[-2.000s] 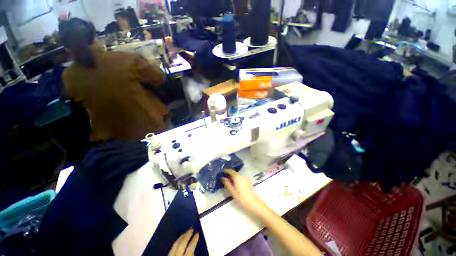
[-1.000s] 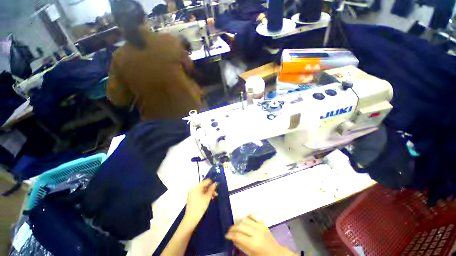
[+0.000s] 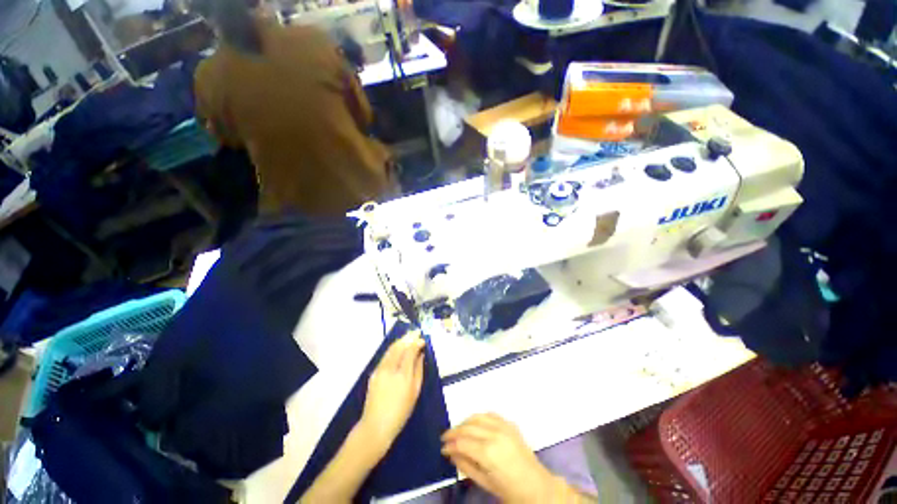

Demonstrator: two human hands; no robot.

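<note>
A dark navy fabric panel (image 3: 425, 433) lies on the white table with its narrow end at the presser foot (image 3: 418, 320) of the white JUKI sewing machine (image 3: 511, 246). My left hand (image 3: 395, 384) lies flat on the panel just in front of the presser foot, fingers together, pressing the cloth. My right hand (image 3: 492, 451) is at the panel's right edge near the table's front, fingers curled at the cloth; whether it pinches the edge is unclear. A shiny plastic-wrapped dark item (image 3: 502, 301) lies under the machine arm.
A fanned stack of dark cut pieces (image 3: 231, 345) lies left of the machine, beside a teal basket (image 3: 59, 345) with dark cloth and plastic. A red basket (image 3: 728, 433) stands lower right. An orange-and-white box (image 3: 610, 108) is behind the machine. A person in brown (image 3: 295, 118) is behind.
My right hand has left the plastic-wrapped item for the panel's right edge. My left hand has moved up the panel to the presser foot. The view has shifted.
</note>
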